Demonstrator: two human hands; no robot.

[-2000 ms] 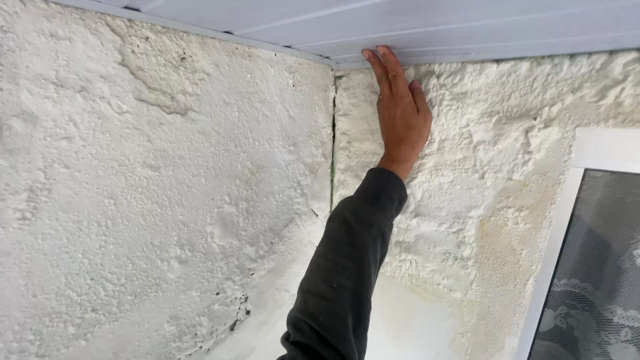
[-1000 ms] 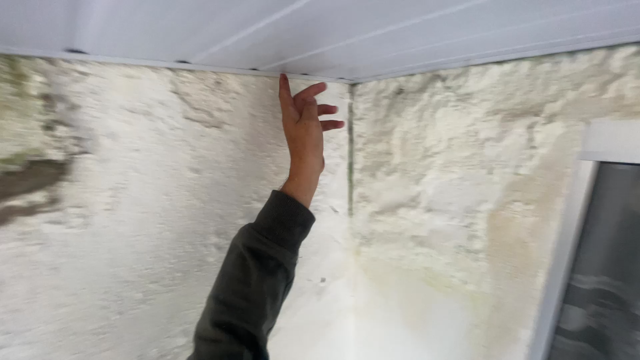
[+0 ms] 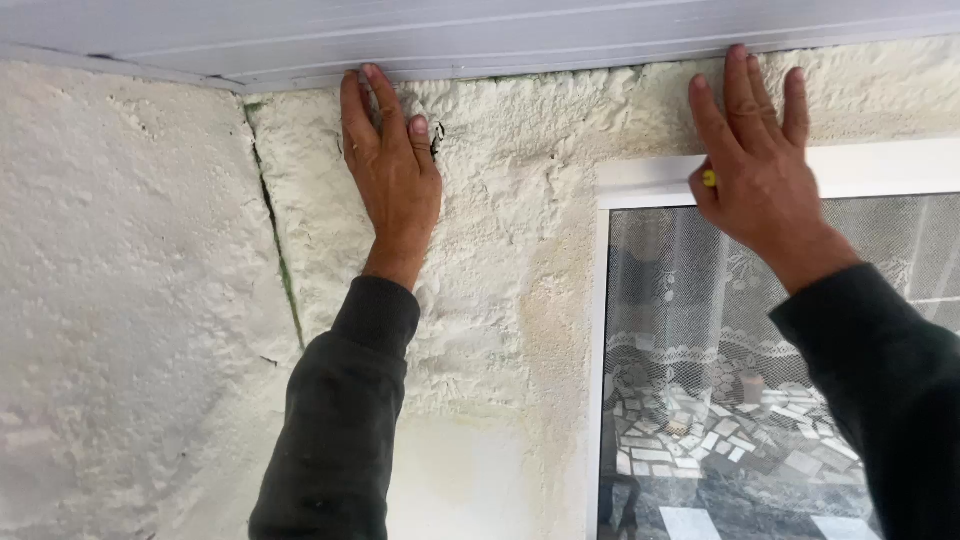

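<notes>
My left hand (image 3: 394, 161) is raised with its fingertips at the joint where the grey ceiling panel (image 3: 465, 37) meets the rough white plastered wall (image 3: 480, 292), a little right of the corner. Above the window, my right hand (image 3: 757, 142) reaches up, its fingertips near the same joint. A small yellow object (image 3: 709, 178), too little of it showing to name, is tucked between the right thumb and palm. The panel's edge trim rests along the top of the wall, with a thin dark gap in places.
A white-framed window (image 3: 602, 337) with a lace curtain (image 3: 667, 315) and reflections in its glass stands at the right. A dark, partly green crack (image 3: 276, 232) runs down the wall corner. Another rough wall (image 3: 135, 300) fills the left.
My left hand, at the left wall's top one second ago, is now on the window-side wall. My right hand has come into view at the right.
</notes>
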